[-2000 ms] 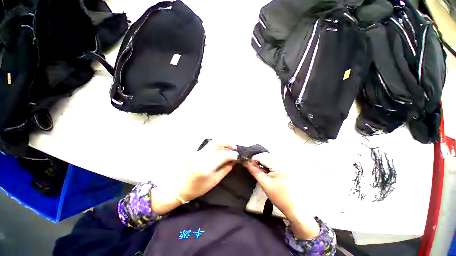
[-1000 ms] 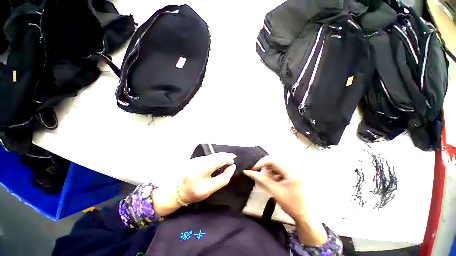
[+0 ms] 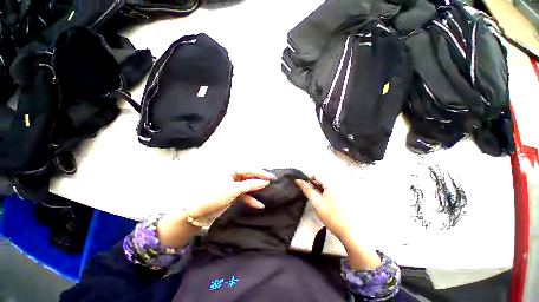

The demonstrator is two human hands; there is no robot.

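A black fabric pouch (image 3: 266, 215) hangs over my lap at the table's near edge, its top edge raised between my hands. My left hand (image 3: 236, 191) is at its upper left, fingers spread along the edge, thumb and fingertips touching the fabric. My right hand (image 3: 324, 200) pinches the upper right corner. A small dark object shows at the right fingers; I cannot tell its shape. The lower part of the pouch meets the dark apron (image 3: 254, 280).
Stacked black pouches (image 3: 369, 88) lie at the right, thread clippings (image 3: 440, 197) below them. One pouch (image 3: 192, 94) lies apart, left of centre. A tangled black heap (image 3: 35, 118) is at the far left, above a blue bin (image 3: 83, 248). The table's red edge (image 3: 521, 206) is at right.
The pouch is now spread wider, its dark panel showing, and the pale strip at its left is gone from view. My left hand has moved left and opened its fingers. The view has shifted slightly.
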